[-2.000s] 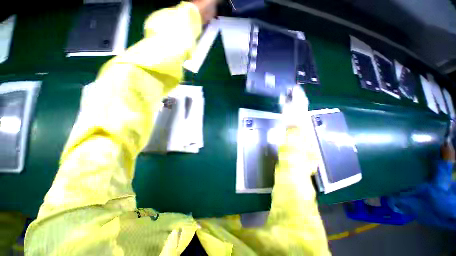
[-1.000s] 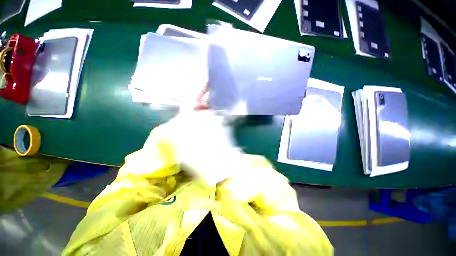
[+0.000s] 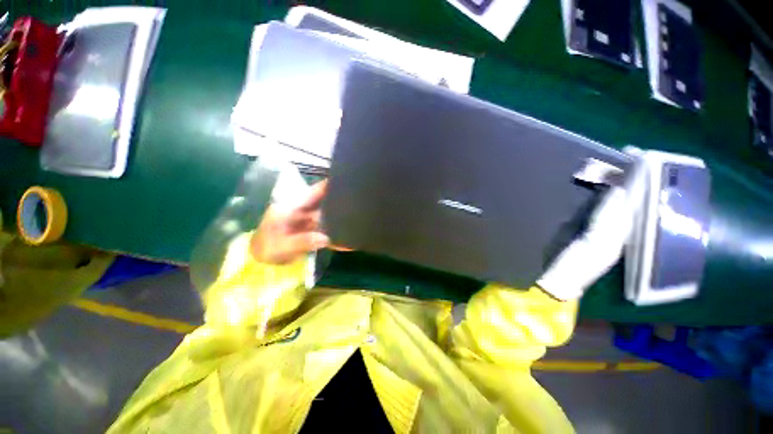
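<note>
A large grey tablet back cover (image 3: pixel 449 178) is held up in front of me, outer face toward me, with a small logo and the camera area at its right corner. My left hand (image 3: pixel 292 229), bare, holds its lower left edge. My right hand (image 3: pixel 597 242), in a white glove, holds its right end. Clear film (image 3: pixel 229 225) hangs loose around my left hand, blurred. Behind the cover's left side lies a stack of silver covers (image 3: pixel 297 89) with white sheets.
Covers on white sheets lie left (image 3: pixel 89 97) and right (image 3: pixel 682 220). Dark inner-face covers (image 3: pixel 600 30) lie along the far side. A red pouch (image 3: pixel 32 80) and a yellow tape roll (image 3: pixel 42 214) are at far left. The green bench (image 3: pixel 182 169) ends at its near edge.
The cover has come closer and turned from bright silver to grey, its right end tilting down. My hands have moved apart to its two ends. Loose film now shows at the left.
</note>
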